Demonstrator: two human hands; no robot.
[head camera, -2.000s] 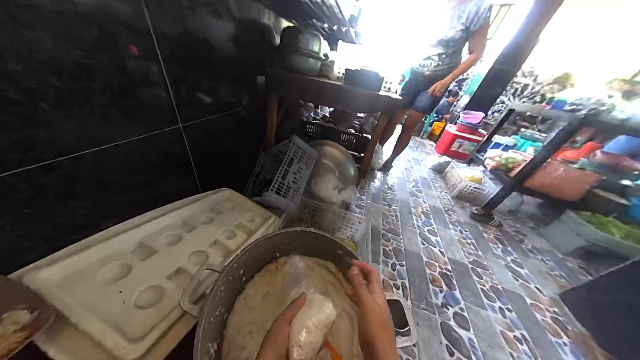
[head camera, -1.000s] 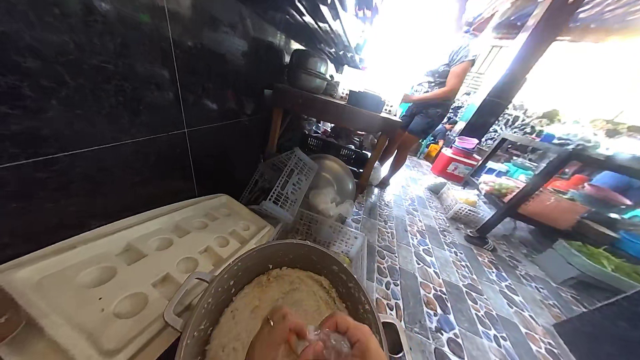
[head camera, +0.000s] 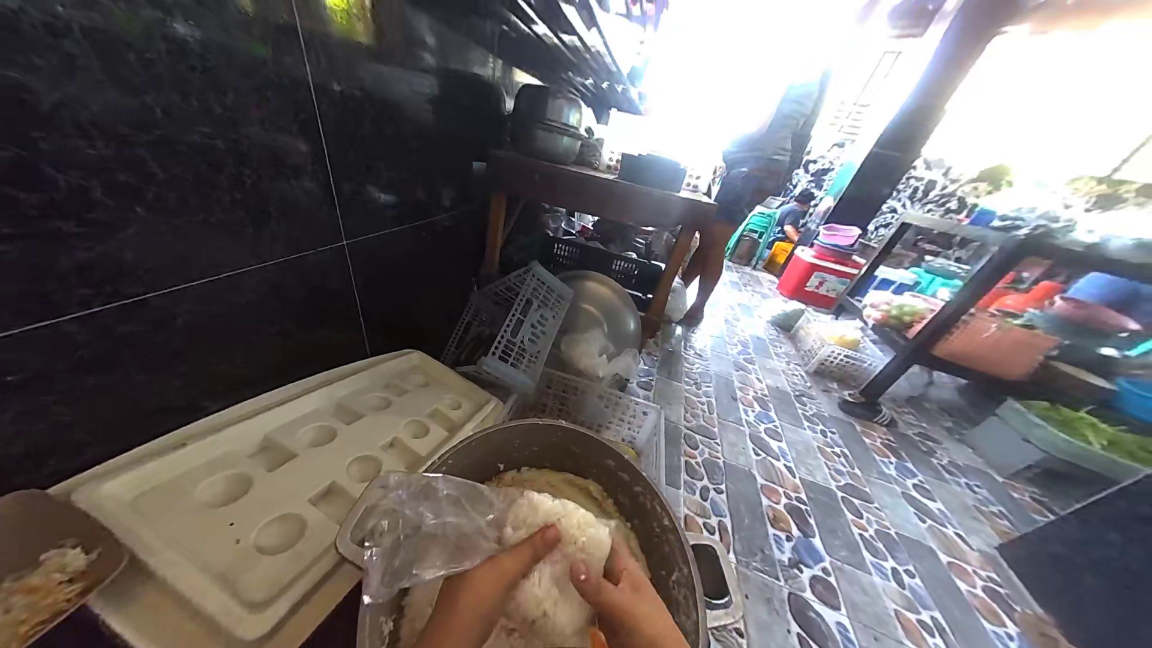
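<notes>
A clear plastic bag (head camera: 432, 526) with white cooked rice (head camera: 562, 558) in its rounded end is held over a large metal pot (head camera: 558, 432). My left hand (head camera: 495, 589) grips the bag from the left, its thumb on the rice lump. My right hand (head camera: 625, 594) presses the lump from the right, fingers curled against it. The bag's loose upper part flops to the left across the pot's rim. More rice (head camera: 576, 490) lies inside the pot below my hands. A bit of something orange shows at the bottom edge beside my right hand.
A cream molded lid (head camera: 297, 486) lies left of the pot, with a brown bowl (head camera: 63, 567) holding food scraps at its near end. Plastic crates (head camera: 526, 324) and a big metal basin (head camera: 598, 306) stand beyond. A person (head camera: 751, 171) stands by a wooden table (head camera: 603, 193).
The bag, bunched low between my hands a second ago, now shows its rice lump and loose plastic spread to the left. The standing person's arm is no longer clearly visible.
</notes>
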